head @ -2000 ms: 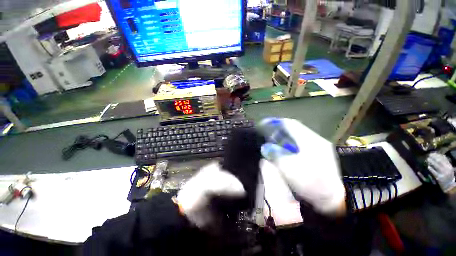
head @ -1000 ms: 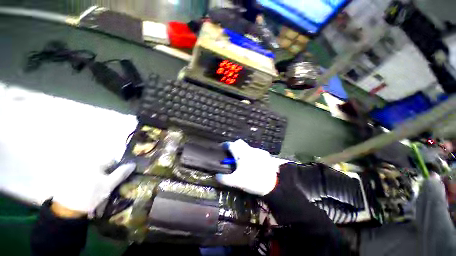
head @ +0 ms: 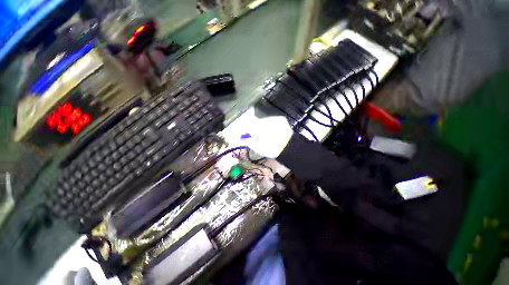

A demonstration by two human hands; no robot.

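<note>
Two black power adapters lie in the test fixture wrapped in shiny clear film [head: 231, 201]: one in the station nearer the keyboard [head: 148, 205], one in the nearer station [head: 181, 257]. Black leads run from them towards the green button [head: 235, 172]. My right hand [head: 259, 132], in a white glove with a blue mark, is beyond the fixture's right end, near the row of adapters. Its fingers are blurred, and whether it holds anything cannot be told. Only a small greyish-white part of my left hand [head: 83, 276] shows at the bottom left edge.
A black keyboard [head: 139, 145] lies behind the fixture, with a small black box [head: 220, 83] at its right end. A meter with red digits [head: 67, 118] is at left. The row of black adapters [head: 329, 69] stands at upper right, cables towards me.
The view has turned right and tilted. My right hand has left the rear adapter and moved past the fixture's right end. My left hand is now almost out of the picture.
</note>
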